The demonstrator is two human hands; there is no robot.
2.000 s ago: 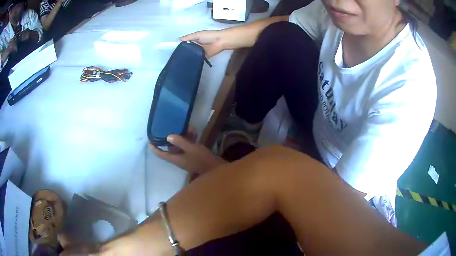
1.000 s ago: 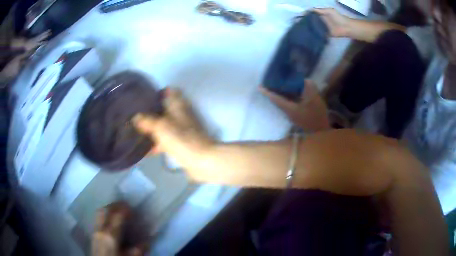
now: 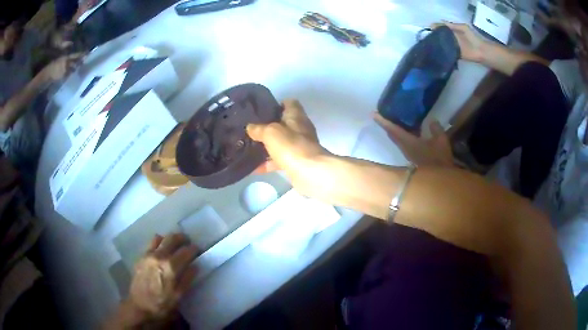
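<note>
My right hand [image 3: 290, 143] holds a dark brown-purple round housing [image 3: 219, 138] by its right rim, thumb inside, tilted above a grey packing insert [image 3: 161, 222]. The insert shows a square and a round hole. My left hand [image 3: 161, 271] rests at the insert's lower left edge, fingers bent; its underside is hidden and I cannot tell if it grips the insert. A wood-coloured round housing [image 3: 162, 169] lies behind the dark one, partly hidden by it.
White cartons [image 3: 113, 155] lie at the left. A wire harness [image 3: 332, 29] and a slim dark unit [image 3: 213, 5] lie at the far side. At the right, a neighbour's hands hold a long black unit [image 3: 422, 77]. A white box [image 3: 493, 22] is beyond. Another person's hands show at the far left.
The view has swung left. My right hand came up from the lower left with the dark housing, which now shows its open inside. My left hand has come into view.
</note>
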